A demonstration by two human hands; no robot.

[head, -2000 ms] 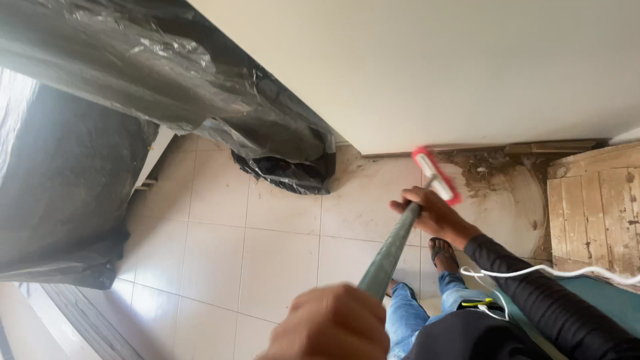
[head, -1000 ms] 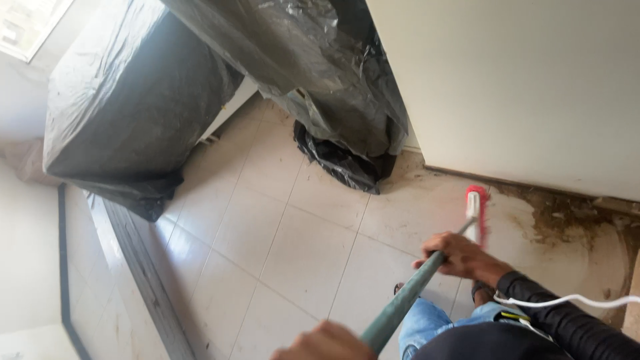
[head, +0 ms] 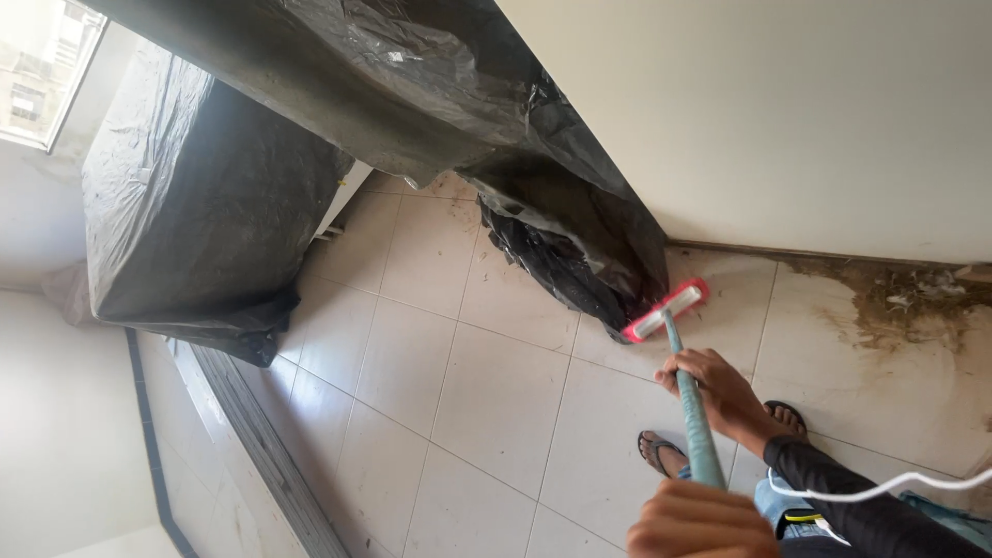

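A long-handled floor broom (head: 666, 311) has a white head with a red edge, and its pale green pole (head: 697, 434) runs down toward me. My right hand (head: 717, 391), below a black sleeve, grips the pole's lower part not far from the head. Nearer the camera, my left hand (head: 701, 519) is closed around the upper end of the pole. The broom head rests beside the bunched bottom of black plastic sheeting (head: 566, 263), over pale floor tiles (head: 496, 387). Brown dirt and debris (head: 914, 302) lie along the wall at the right.
Black plastic also covers a bulky object (head: 217, 201) at the left. Long grey metal strips (head: 263, 442) lie on the lower left floor. My sandalled feet (head: 659, 453) are close to the pole, and a white cable (head: 868, 492) crosses my sleeve.
The broom head has moved from beside the brown dirt to the foot of the black plastic sheeting. Both hands have kept hold of the pole. The view has shifted.
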